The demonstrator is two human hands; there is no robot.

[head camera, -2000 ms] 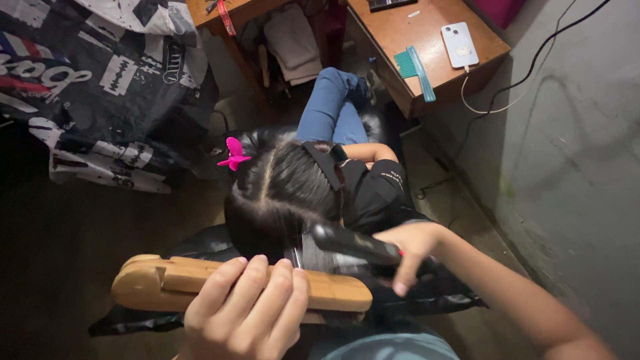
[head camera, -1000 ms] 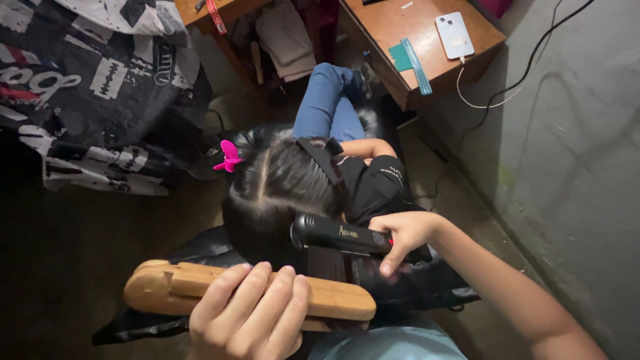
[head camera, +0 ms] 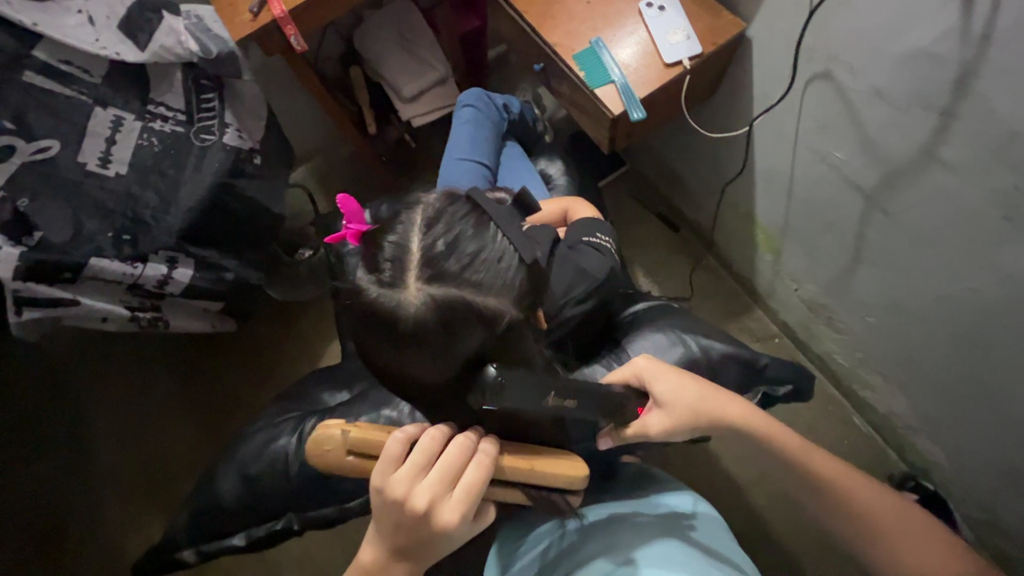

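A seated person's long dark hair point(head camera: 448, 336) is parted along the crown, with a pink butterfly-shaped hair clip point(head camera: 350, 220) at its left side. My left hand point(head camera: 436, 488) grips a wooden clamp-like hair tool point(head camera: 536, 466), and strands of hair show at its right end. Just above it, my right hand point(head camera: 668, 404) holds a black hair straightener point(head camera: 552, 398) by its handle. The straightener lies across the hair behind the head; whether its plates are closed on hair cannot be told. Its cord is partly hidden.
A wooden table point(head camera: 552, 24) bears a teal comb point(head camera: 614, 76) and a phone point(head camera: 670, 32) on a white cable. A grey wall point(head camera: 904, 240) stands at right, with a black cord point(head camera: 744, 160) before it. Patterned cloth point(head camera: 120, 160) hangs at left. Black chair upholstery point(head camera: 288, 464) surrounds the person.
The straightener was near the wooden tool two seconds ago, stood clear of it at the side of the head one second ago, and is now lower against the hair. My left hand keeps its grip.
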